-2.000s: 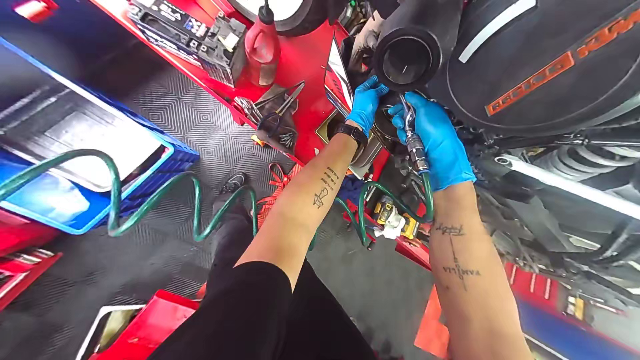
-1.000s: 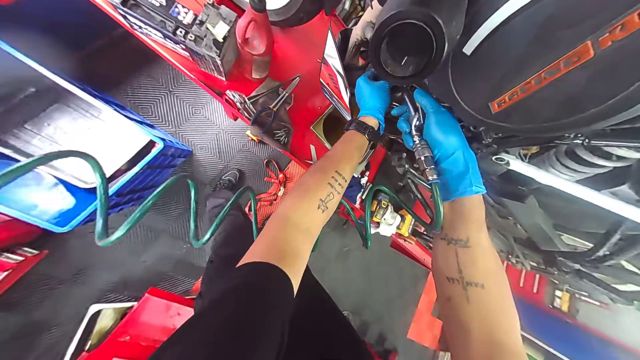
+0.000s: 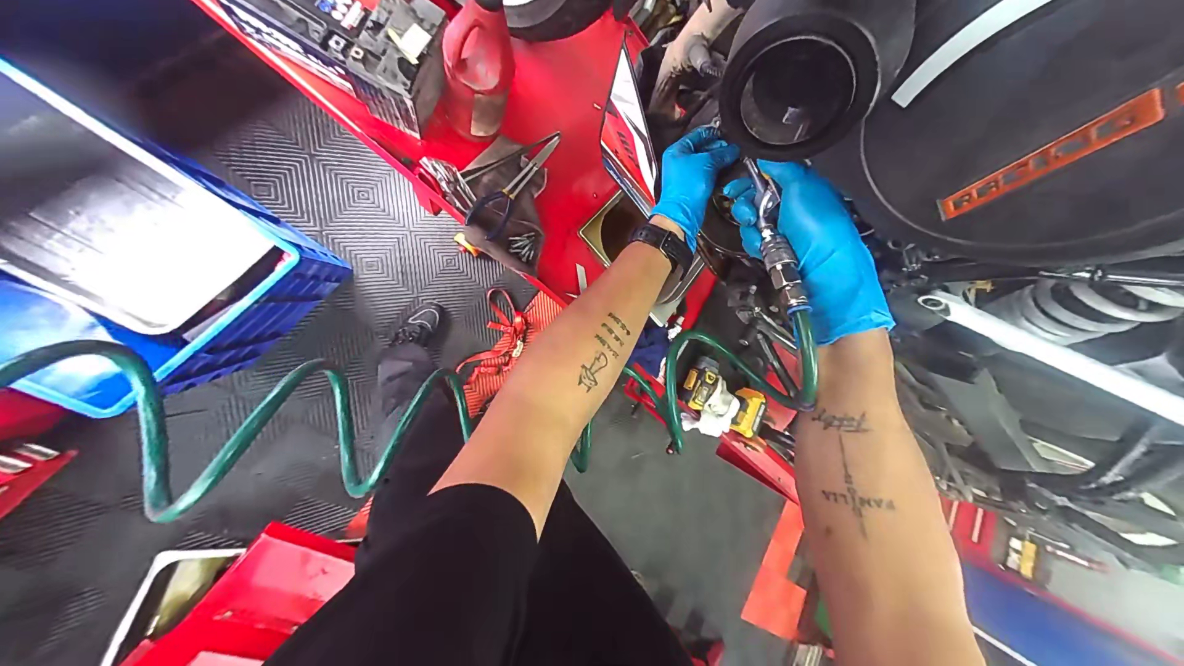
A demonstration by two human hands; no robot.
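My right hand [image 3: 823, 245], in a blue glove, is closed around a metal air tool [image 3: 770, 208] with a coupling at its lower end. A green coiled air hose [image 3: 805, 356] runs from that coupling and loops away to the left. My left hand [image 3: 689, 180], gloved too, is up beside the black round-ended part [image 3: 791, 88] of the machine, its fingertips at something small that they hide. Both hands are close together below that part. The tool's working end is partly hidden by my right fingers.
A red work surface [image 3: 560, 88] holds pliers [image 3: 532, 166] and a red plastic bottle [image 3: 476, 60]. Blue crates [image 3: 305, 277] stand at left. A yellow cordless tool [image 3: 717, 398] lies below my hands. A coil spring [image 3: 1091, 301] and a pale rod [image 3: 1064, 356] lie right.
Both hands stay in the same area under the round-ended part, with the air tool still in my right hand. The fingers of my left hand have shifted slightly.
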